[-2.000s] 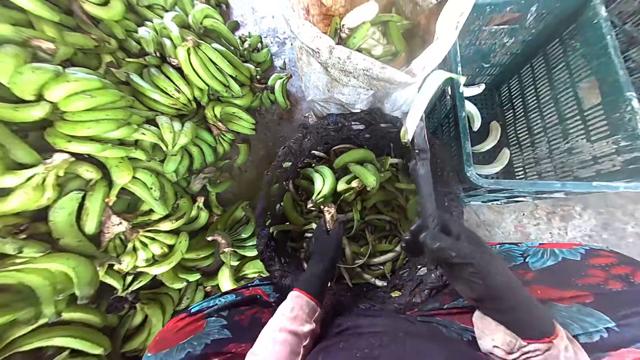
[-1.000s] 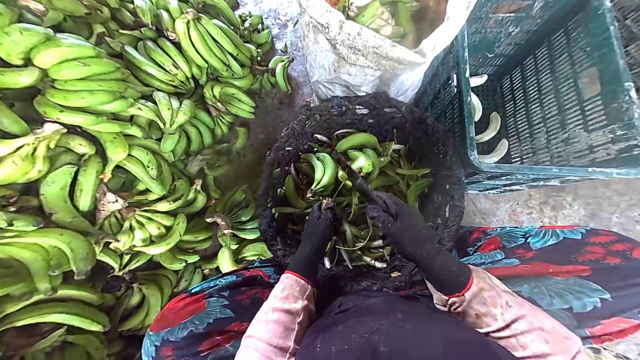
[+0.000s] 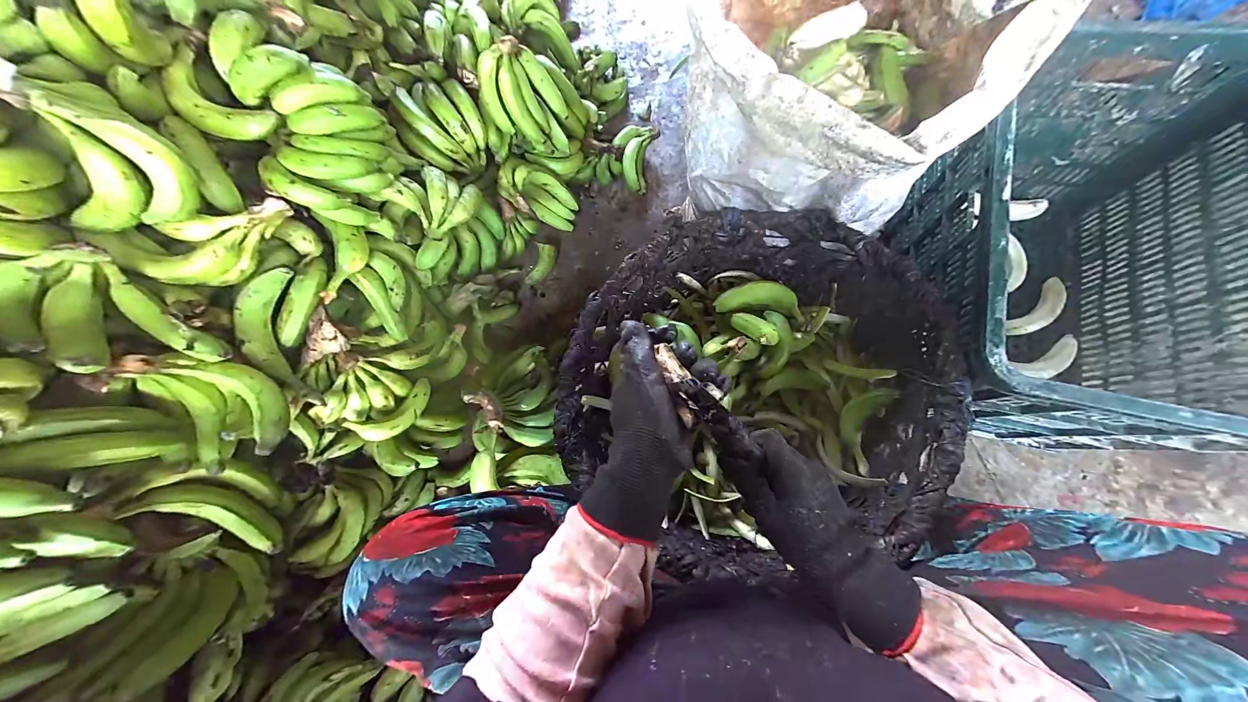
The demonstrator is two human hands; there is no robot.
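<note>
A dark woven basket point(image 3: 936, 458) between the knees holds green peels and several green bananas point(image 3: 760, 302). Over its left half, my left hand point(image 3: 643, 419), in a black glove, grips a cut banana stem point(image 3: 673, 370) with green fruit partly hidden behind the fingers. My right hand point(image 3: 799, 497), gloved the same way, is closed around a dark knife point(image 3: 717, 414), its blade against the stem. The fingertips of my right hand are partly hidden.
Green banana bunches point(image 3: 331, 146) cover the floor at left. Behind the basket stands a white sack point(image 3: 760, 127) with peels inside. A green plastic crate point(image 3: 999, 244) at right holds several peeled bananas point(image 3: 1038, 307).
The long pale piece at my right hand two seconds ago is gone from it. My right hand has come in from the right, and the knife now meets the stem in my left hand.
</note>
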